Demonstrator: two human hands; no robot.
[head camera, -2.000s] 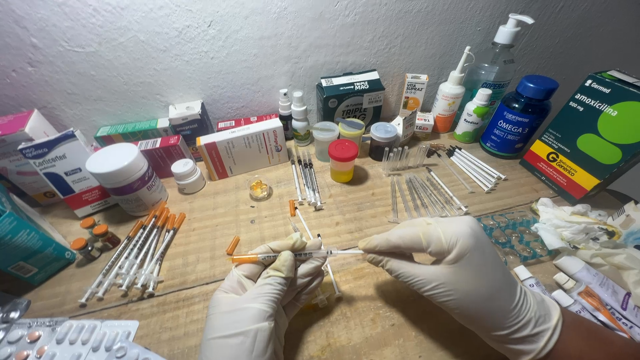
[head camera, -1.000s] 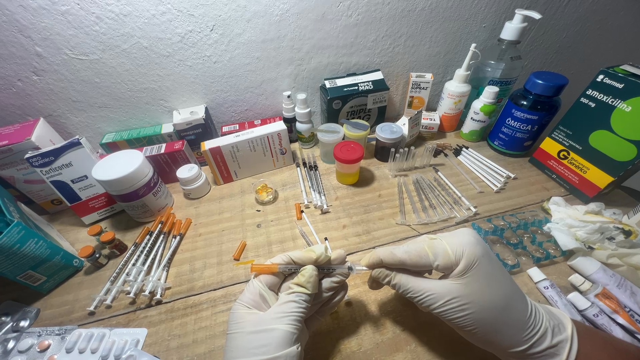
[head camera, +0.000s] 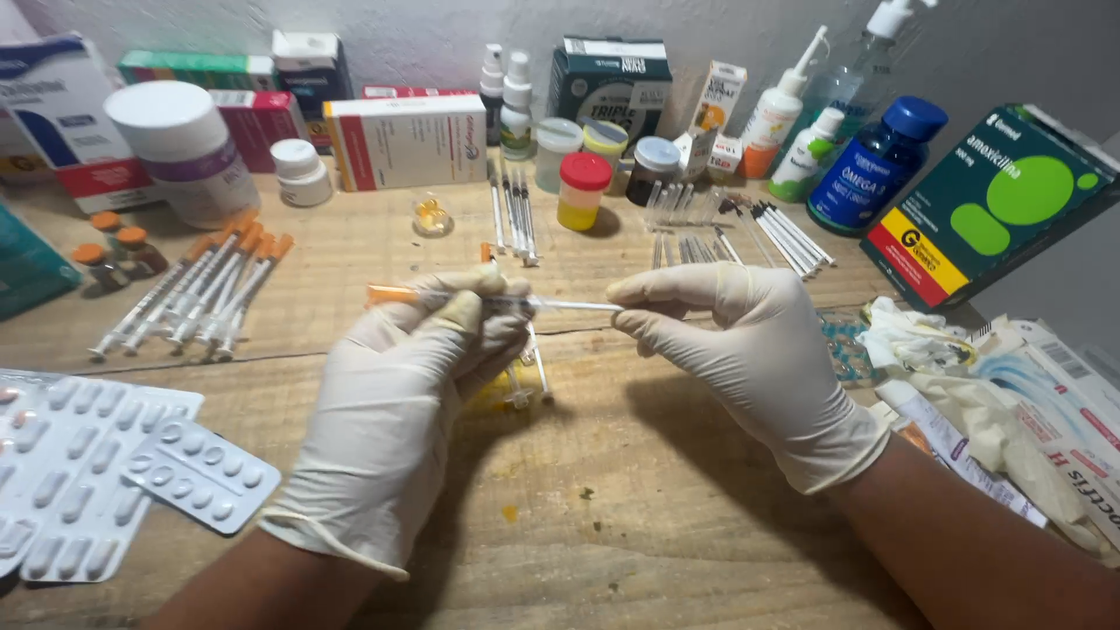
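Observation:
My left hand (head camera: 394, 394), in a white latex glove, grips the barrel of an insulin syringe (head camera: 507, 303) held level, its orange cap (head camera: 391, 295) pointing left. At the other end, my right hand (head camera: 744, 350), gloved too, pinches the white plunger (head camera: 582, 305) between thumb and fingertips. A length of plunger shows between the two hands. Beneath my left fingers, another syringe and plunger parts (head camera: 535, 367) lie on the wooden table, partly hidden. Several orange-capped syringes (head camera: 192, 293) lie in a pile to the left.
Behind stand a red-lidded cup of yellow liquid (head camera: 584, 192), a small dish of yellow capsules (head camera: 431, 216), bottles and medicine boxes (head camera: 407, 144). Blister packs (head camera: 201, 477) lie at left. Loose barrels (head camera: 691, 249), white plungers (head camera: 792, 241), tubes (head camera: 958, 446) and crumpled gloves (head camera: 989, 402) are at right.
More of the white plunger shows between my hands than one second ago, and my right hand is farther from my left. The view has shifted closer.

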